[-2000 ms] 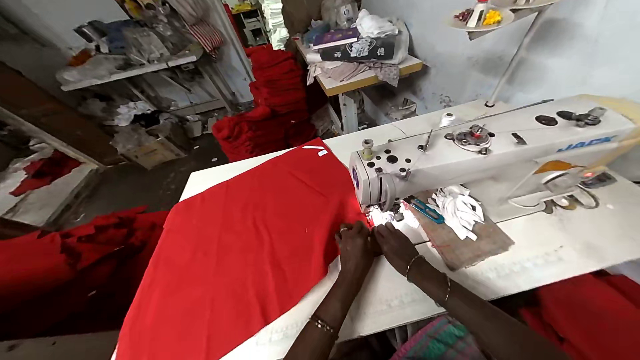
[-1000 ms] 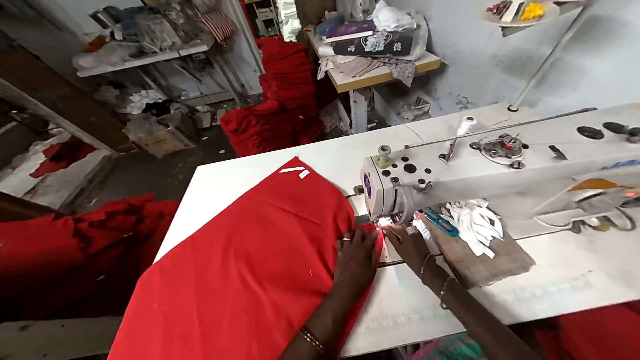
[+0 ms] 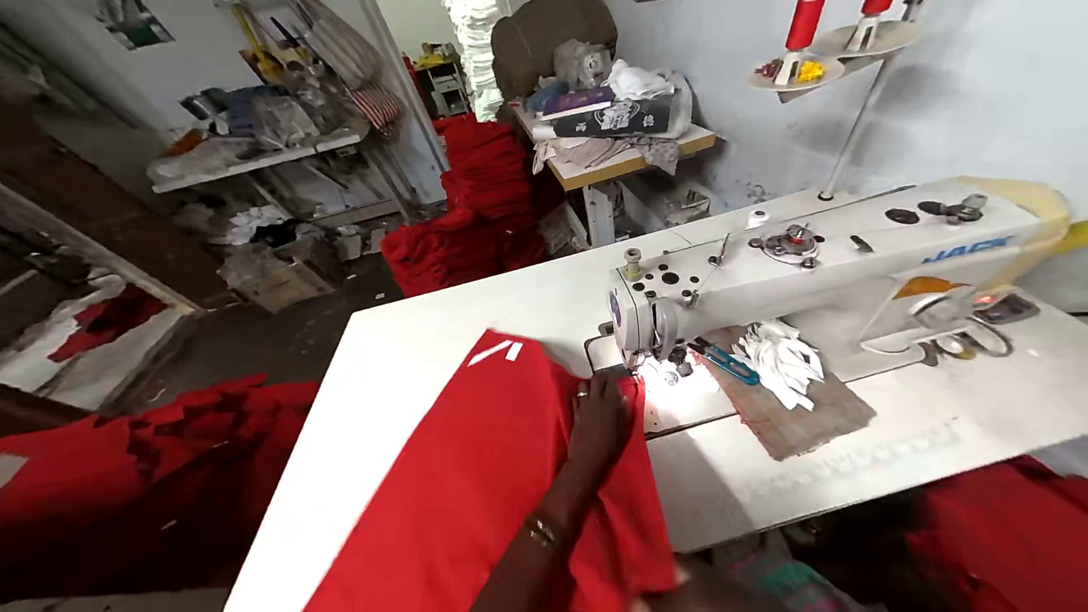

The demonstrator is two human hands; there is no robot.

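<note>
My left hand [image 3: 600, 418] lies on the red fabric [image 3: 476, 442], its fingers at the fabric's edge just left of the needle area of the Jack sewing machine [image 3: 748, 280]. Low in the frame, my right hand [image 3: 671, 591] is blurred and partly cut off, at the fabric's lower right edge; its grip does not show clearly. Two white strips [image 3: 501, 351] mark the fabric's top corner. Right of the needle, blue thread snips [image 3: 724, 361] and a bunch of white strips [image 3: 780, 361] rest on a grey-brown cloth [image 3: 807, 425]. The machine's lamp lights the plate.
The white sewing table [image 3: 408, 340] carries the machine. Piled red fabric [image 3: 153, 476] is at the left, with more [image 3: 1011, 527] at the lower right. Behind stand stacked red cloth [image 3: 484, 195] and a side table [image 3: 629, 166] with bags. A thread stand [image 3: 858, 127] rises at the back.
My right hand has left the needle area and moved down to the fabric's lower edge. The fabric's top corner now lies lower on the table, its near part drawn toward me.
</note>
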